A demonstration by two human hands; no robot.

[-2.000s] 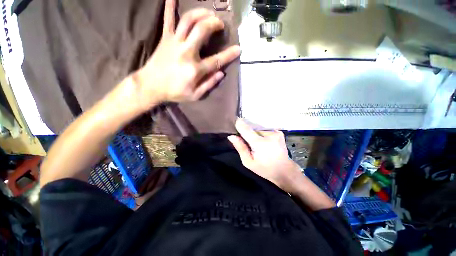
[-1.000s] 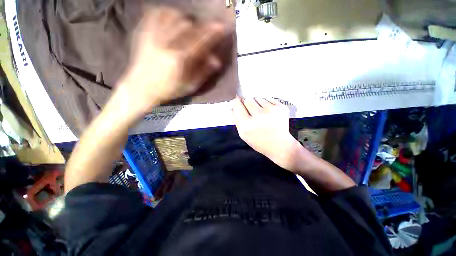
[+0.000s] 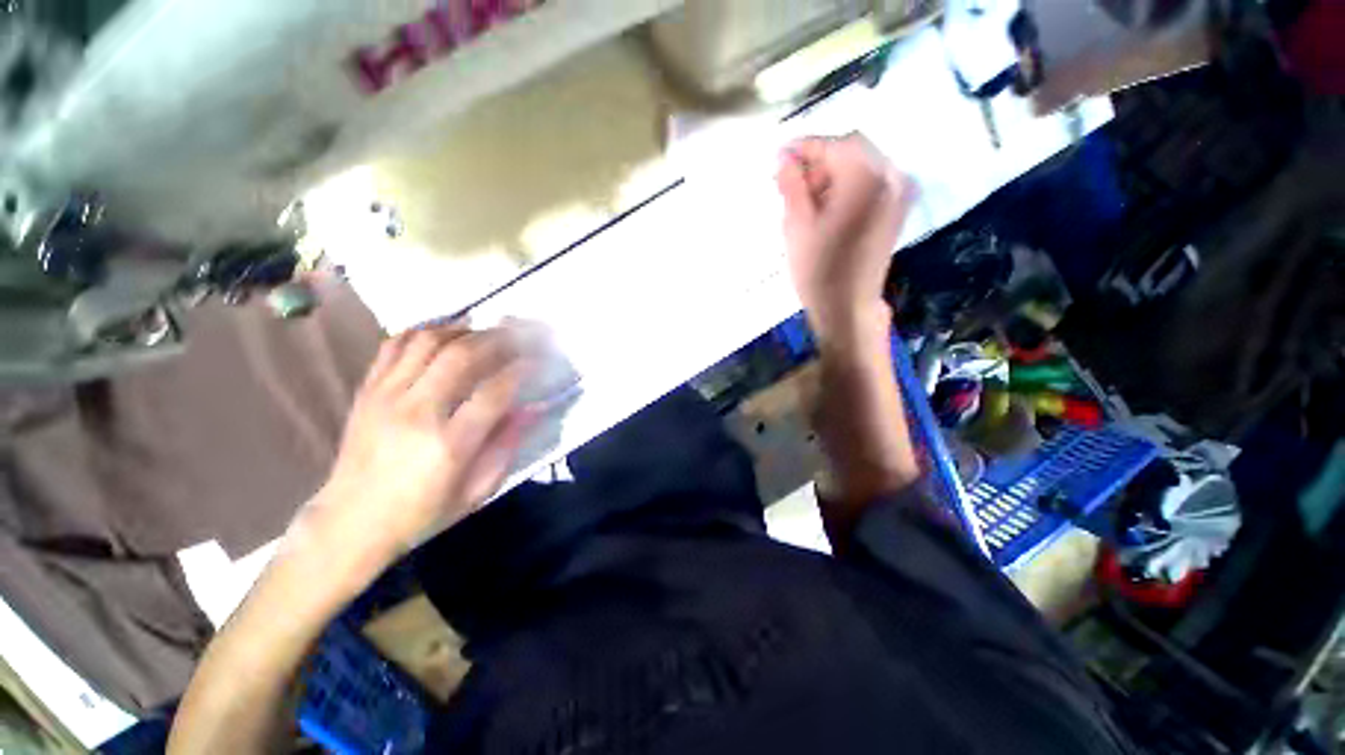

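Note:
The brown cloth garment piece (image 3: 192, 428) lies on the white machine bed (image 3: 664, 280) at the left, its right part under the metal parts below the machine head (image 3: 295, 103). My left hand (image 3: 435, 421) is palm down on the bed beside the cloth's right edge, fingers bent. A blurred grey patch shows at its fingertips; I cannot tell if it is a shadow or a thing. My right hand (image 3: 844, 207) is over the right part of the bed, away from the cloth, with fingers curled in. Whether it holds something small is hidden.
Red lettering shows on the machine head. A blue crate (image 3: 1062, 479) with mixed coloured items stands below the table edge at right. Another blue crate (image 3: 362, 686) is at lower left. Small dark and white items (image 3: 988, 52) lie at the table's far right end.
The view has swung right and the machine head now shows. My right hand has left the cloth's front corner and moved right over the bed. My left hand is now beside the cloth's right edge.

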